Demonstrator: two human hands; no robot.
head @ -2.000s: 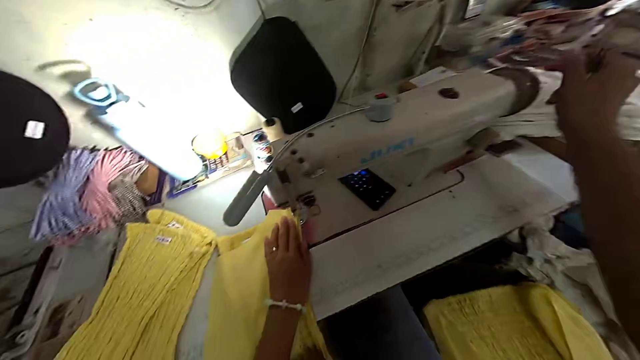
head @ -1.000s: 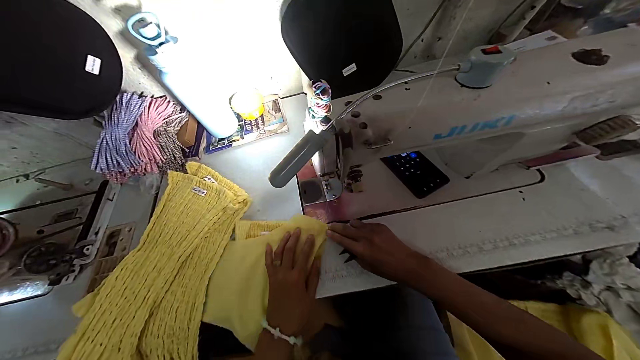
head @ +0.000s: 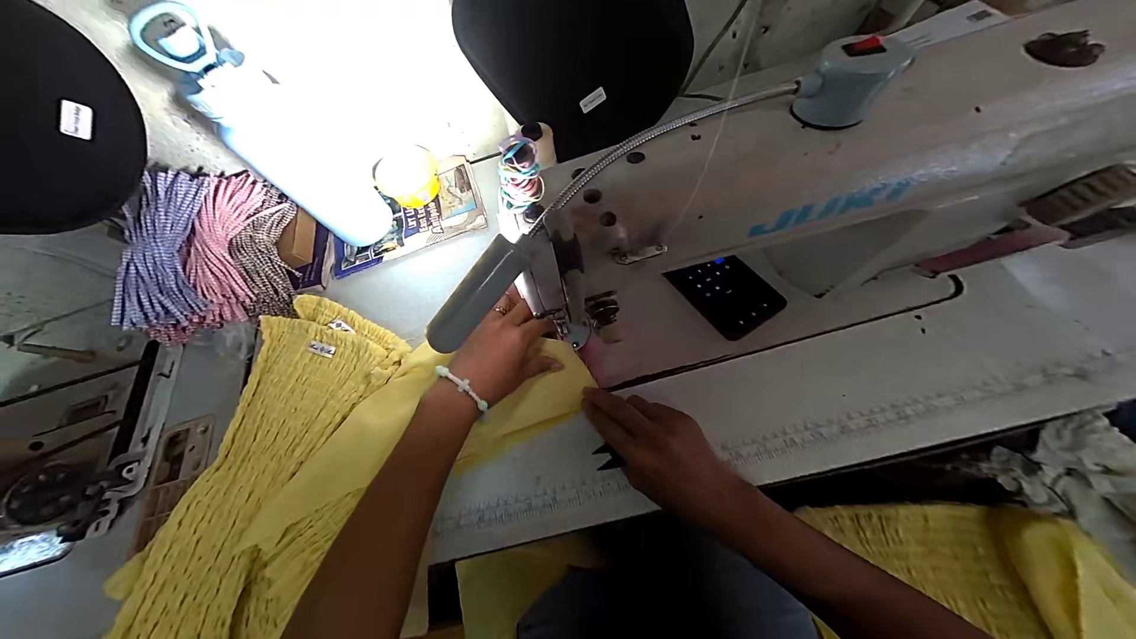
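Yellow fabric (head: pixel 532 399) lies on the sewing machine bed with its edge at the presser foot (head: pixel 575 334). My left hand (head: pixel 501 351), with a beaded bracelet on the wrist, presses on the cloth just left of the needle area, fingertips close to the foot. My right hand (head: pixel 661 439) pinches the near right corner of the cloth; a dark pointed tool (head: pixel 607 459), perhaps thread snips, shows under it. The Juki sewing machine (head: pixel 799 169) stands above. A gooseneck lamp (head: pixel 479 293) hangs over my left hand. Shirred yellow pieces (head: pixel 302 399) with small labels lie to the left.
A phone (head: pixel 728 295) lies on the machine bed. Bundled cords (head: pixel 209 248), a yellow-rimmed tape roll (head: pixel 408 177) and a thread cone wrapped in bands (head: pixel 521 173) stand behind. More yellow fabric (head: pixel 932 559) hangs at the lower right. Another machine (head: pixel 67 488) is at the left.
My right hand has come from the machine's far right end to the cloth. My left hand has moved up toward the needle, and the cloth edge now lies at the foot.
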